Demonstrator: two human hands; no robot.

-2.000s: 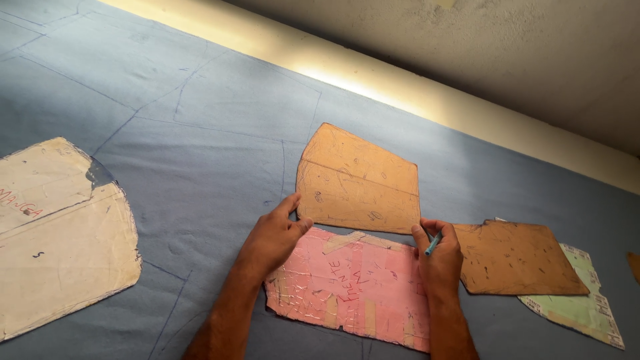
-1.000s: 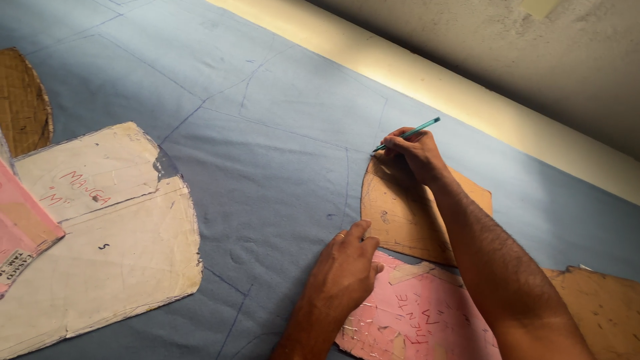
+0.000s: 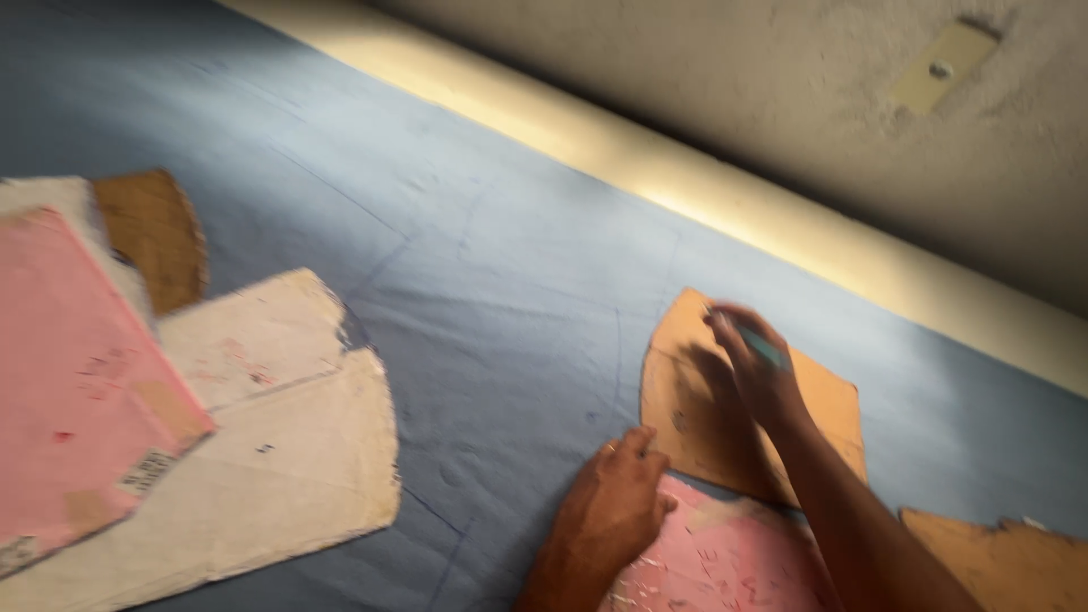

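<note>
A brown cardboard pattern piece with one curved side lies on blue fabric marked with pen lines. My right hand is over its upper part and holds a teal pen; motion blurs it, and the tip cannot be made out. The fingertips of my left hand, which wears a ring, rest at the lower left corner of the cardboard. Below, close to the brown piece, lies a pink pattern piece with tape and red writing, partly under my left hand and right forearm.
At the left, a large white pattern piece, another pink one and a brown curved one overlap. More brown cardboard lies at the lower right. A pale strip runs along the wall, which bears a plate.
My right hand has gone from the brown piece's lower right corner to its top edge, then slightly down over the piece. My left hand stays near the lower left corner. The view has shifted left.
</note>
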